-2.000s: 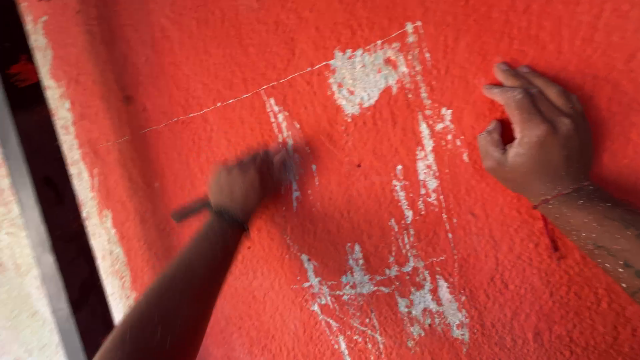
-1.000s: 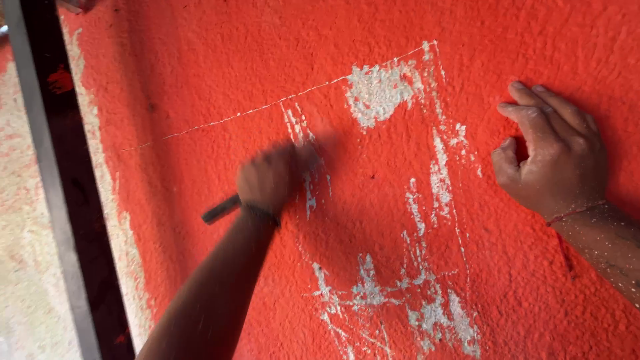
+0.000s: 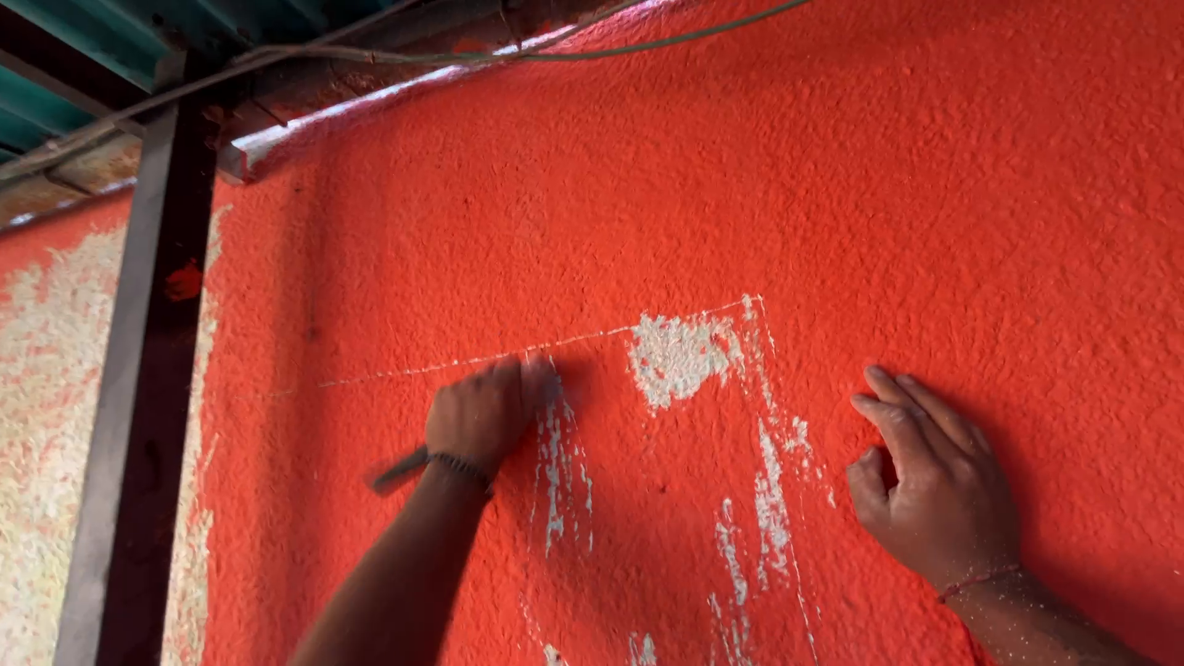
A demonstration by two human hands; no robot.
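My left hand (image 3: pixel 479 412) grips a hand tool by its dark handle (image 3: pixel 400 470), which sticks out at the lower left of the fist. The blurred working end, perhaps a scraper blade, lies at the red textured wall (image 3: pixel 555 231) just under a thin scratched line (image 3: pixel 481 359). Pale scraped streaks (image 3: pixel 554 490) run down below that fist. My right hand (image 3: pixel 934 481) rests against the wall at the right, holding nothing, its fingers bent and thumb apart. Between the hands is a bare whitish patch (image 3: pixel 680 359), with more streaks (image 3: pixel 770 509) beneath.
A dark metal post (image 3: pixel 139 398) stands at the left, with peeling pale wall (image 3: pixel 46 407) behind it. Cables (image 3: pixel 388 57) cross above the wall's top edge, where light shows through a gap (image 3: pixel 407 88). Corrugated roofing (image 3: pixel 240 18) is at the upper left.
The view has shifted upward, showing the roof and cables. My left hand has moved up along the streaks, near the scratched line. More pale streaks show below it. My right hand stays at the wall.
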